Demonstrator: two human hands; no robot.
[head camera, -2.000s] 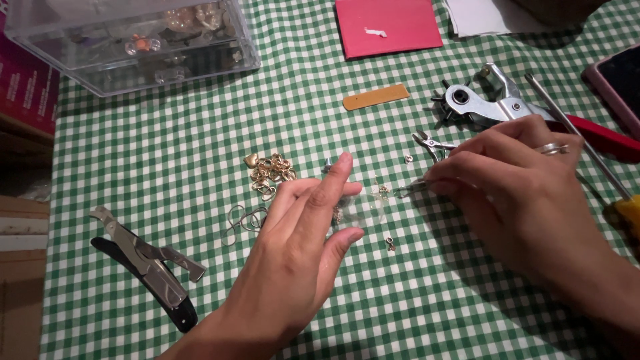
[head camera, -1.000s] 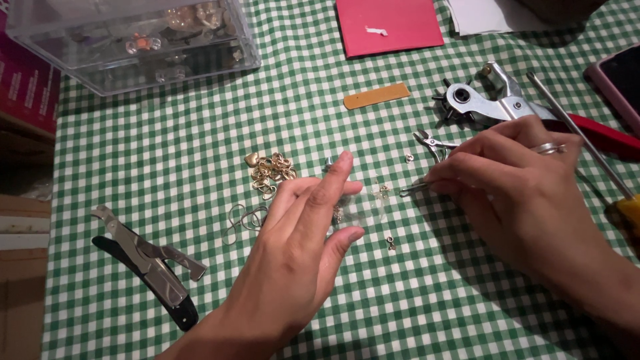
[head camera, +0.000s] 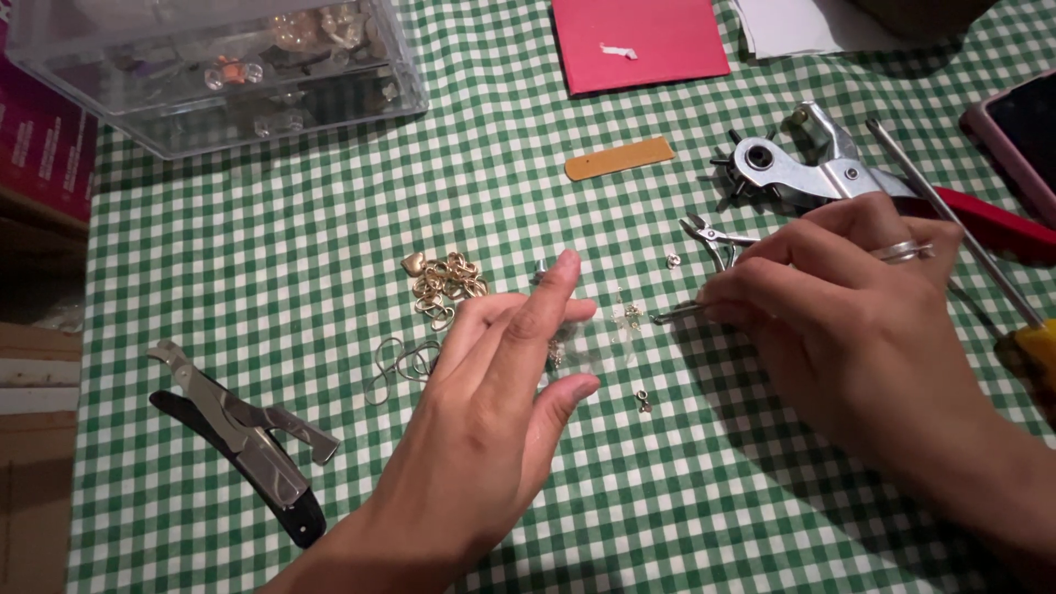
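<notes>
My left hand (head camera: 503, 396) rests over the checked tablecloth, fingers apart, beside a small clear piece with tiny metal findings (head camera: 555, 353) that it partly hides. My right hand (head camera: 841, 305) pinches a thin metal tool (head camera: 681, 311), perhaps tweezers, its tip close to a small cluster of gold-coloured findings (head camera: 631, 318). A gold-coloured chain with a heart charm (head camera: 450, 280) lies beyond my left fingers, and a thin grey cord or chain (head camera: 396, 363) sits left of them. Small metal nippers (head camera: 711, 235) are partly behind my right fingers. A little clasp (head camera: 643, 401) lies between the hands.
A clear plastic drawer box (head camera: 272, 136) stands back left. A folding metal tool (head camera: 247, 445) lies front left. Around the back and right are a red card (head camera: 643, 49), a tan strip (head camera: 619, 159), a rotary hole punch (head camera: 825, 173), a yellow-handled screwdriver (head camera: 957, 223) and a phone (head camera: 1019, 132).
The thin tool in my right hand has shifted slightly at its tip since the earliest frame. My left hand stays in place.
</notes>
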